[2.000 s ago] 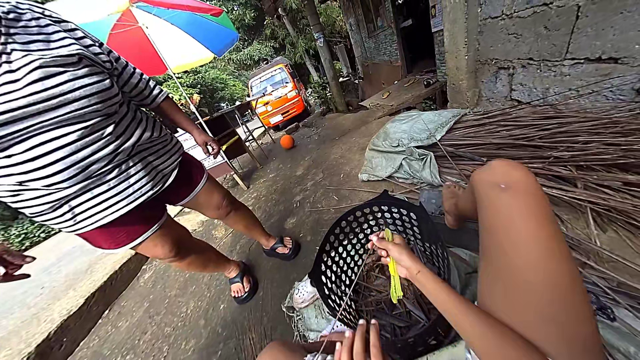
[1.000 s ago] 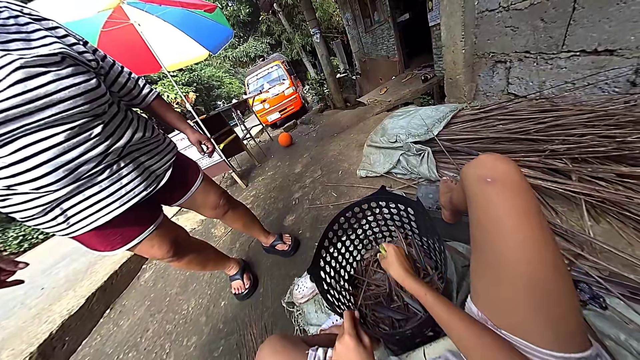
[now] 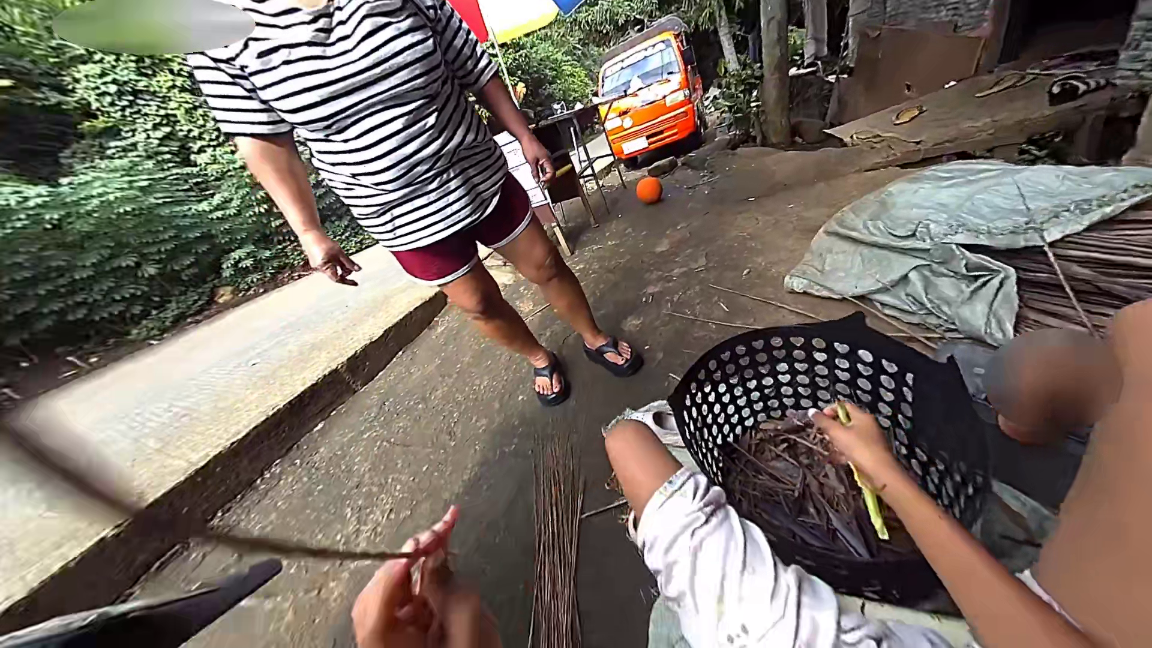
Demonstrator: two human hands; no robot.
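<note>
Low in the view, left of centre, my left hand (image 3: 423, 589) pinches the end of a thin brown stalk (image 3: 288, 545), which runs off blurred to the left edge. My right hand (image 3: 855, 441) is over a black plastic basket (image 3: 909, 396) with heart-shaped holes, closed around a yellow-green handled tool or strip (image 3: 868, 504); its exact kind cannot be told. Dry brown leaf scraps (image 3: 792, 486) lie inside the basket. Between my left hand and my knee, a bundle of thin brown sticks (image 3: 556, 540) rests on the ground.
A person in a striped shirt (image 3: 387, 117) stands ahead in black sandals. A grey-green sack (image 3: 927, 243) partly covers a pile of long stalks (image 3: 1089, 270) at right. A concrete edge (image 3: 297, 423) runs along the left. Farther back are an orange ball (image 3: 649, 190) and an orange vehicle (image 3: 650, 94).
The view has swung left. My left hand has come up from the bottom edge and now holds a stalk out to the left. My right hand remains at the basket with the yellow-green thing.
</note>
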